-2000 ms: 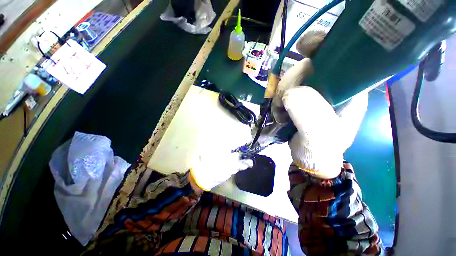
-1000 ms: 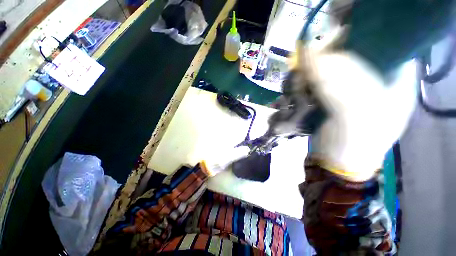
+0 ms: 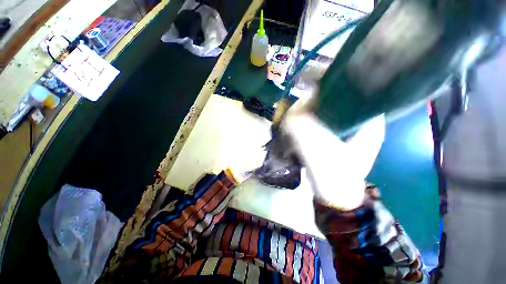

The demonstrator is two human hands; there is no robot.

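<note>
A flat black unit [image 3: 284,176] lies on the cream pad [image 3: 213,130]. Its black cord bundle [image 3: 256,106] shows in part behind the tool. My right hand [image 3: 333,150], in a white glove, is closed around the lower end of the large green machine head [image 3: 383,61], which is blurred. The dark tip is over the unit's upper edge; contact cannot be told. A tan fitting [image 3: 280,112] with a teal line is beside it. My left hand [image 3: 242,173], gloved and washed out against the pad, is at the unit's left edge; its fingers are unclear.
The dark green conveyor [image 3: 116,130] runs on the left, with a crumpled plastic bag [image 3: 77,233] near me and another bag [image 3: 213,30] holding a black item farther off. A squeeze bottle [image 3: 259,49] stands behind the pad. A paper card [image 3: 86,72] hangs at the belt's far edge.
My right hand and the green machine head have moved left, bringing the dark tip over the unit. The near bag has shifted down and left, and the far bag slightly left and down.
</note>
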